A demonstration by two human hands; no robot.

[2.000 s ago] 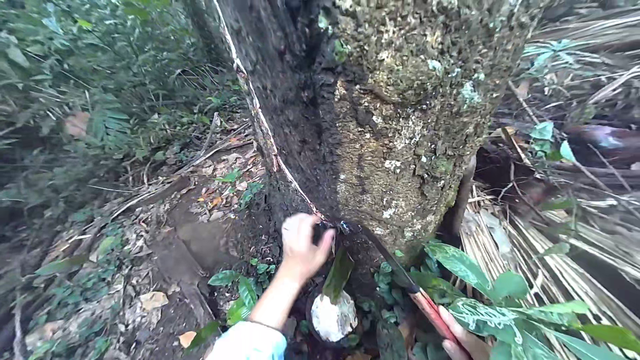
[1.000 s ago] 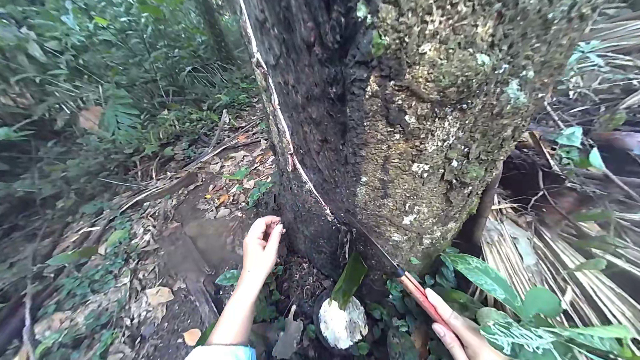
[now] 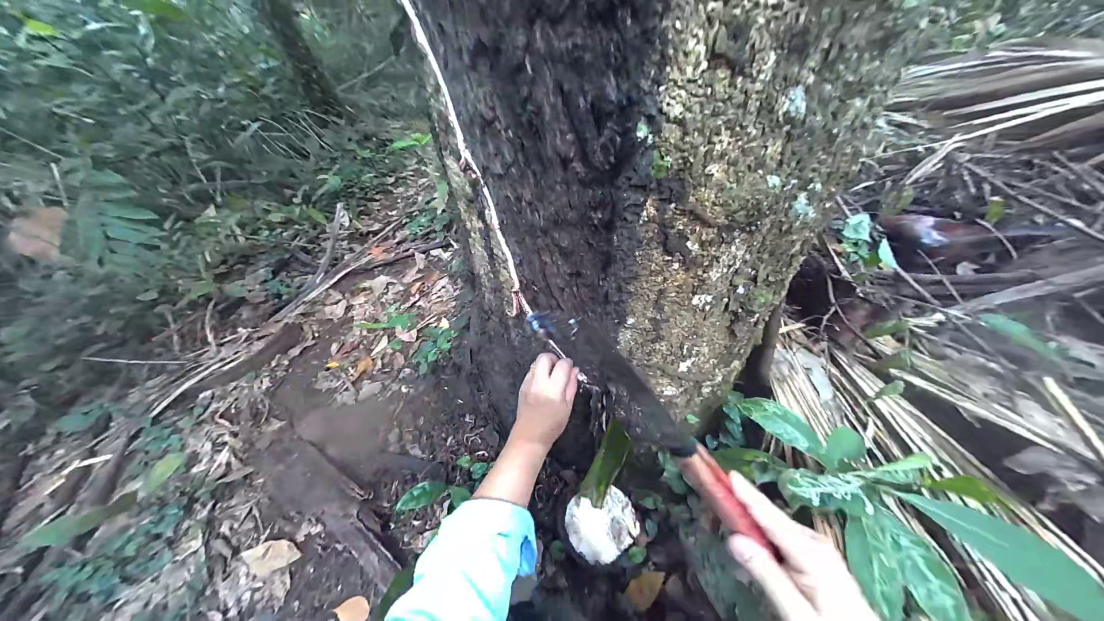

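Note:
My right hand (image 3: 798,556) grips the red handle of a long dark-bladed knife (image 3: 638,397). The blade slants up and left across the lower trunk (image 3: 552,172), its tip near the foot of a pale, narrow cut line (image 3: 483,194) in the bark. Just below that tip, my left hand (image 3: 549,392) has its fingers bent against the bark; whether it pinches anything cannot be told. A folded green leaf (image 3: 608,461) hangs from the trunk base above a round vessel with white contents (image 3: 601,523).
Broad green leaves (image 3: 897,500) and dry palm fronds (image 3: 837,405) lie right of the trunk. Roots and leaf litter (image 3: 354,379) cover the ground on the left. A dry leaf (image 3: 270,558) lies at lower left.
My left hand has moved from beside the trunk, where it was a second ago, to the bark by the cut's lower end. The knife tip has moved up along the cut.

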